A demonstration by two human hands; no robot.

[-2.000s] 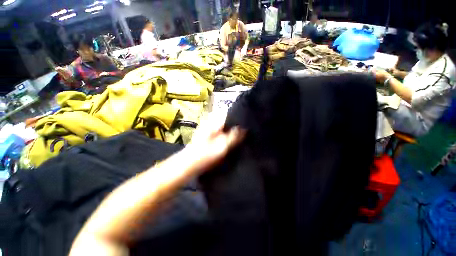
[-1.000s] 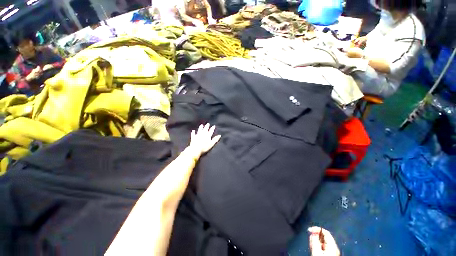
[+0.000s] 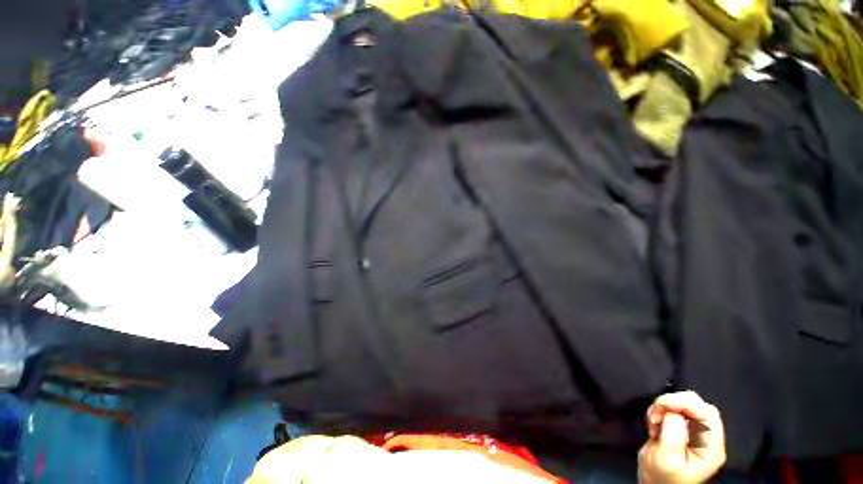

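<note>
A black suit jacket (image 3: 530,217) lies front up on the table, its collar at the top and hem nearest me. A small button (image 3: 365,265) shows on its front edge and a slanted flap pocket (image 3: 461,298) beside it. My right hand (image 3: 683,440) is at the lower right by the sleeve end, fingers curled in; whether it holds anything is not clear. A bare forearm, probably my left, runs along the bottom edge; my left hand cannot be made out there.
A second black jacket (image 3: 757,246) lies at the right. Mustard-yellow garments (image 3: 643,33) lie behind. On the white table (image 3: 123,274) at the left is a black cylindrical bottle (image 3: 208,198). Blue floor shows at the lower left and red-orange cloth (image 3: 464,444) at the bottom.
The view has swung left, so another jacket fills the middle. My left hand no longer rests spread on the jacket now at the right. My right hand appears further right in the picture.
</note>
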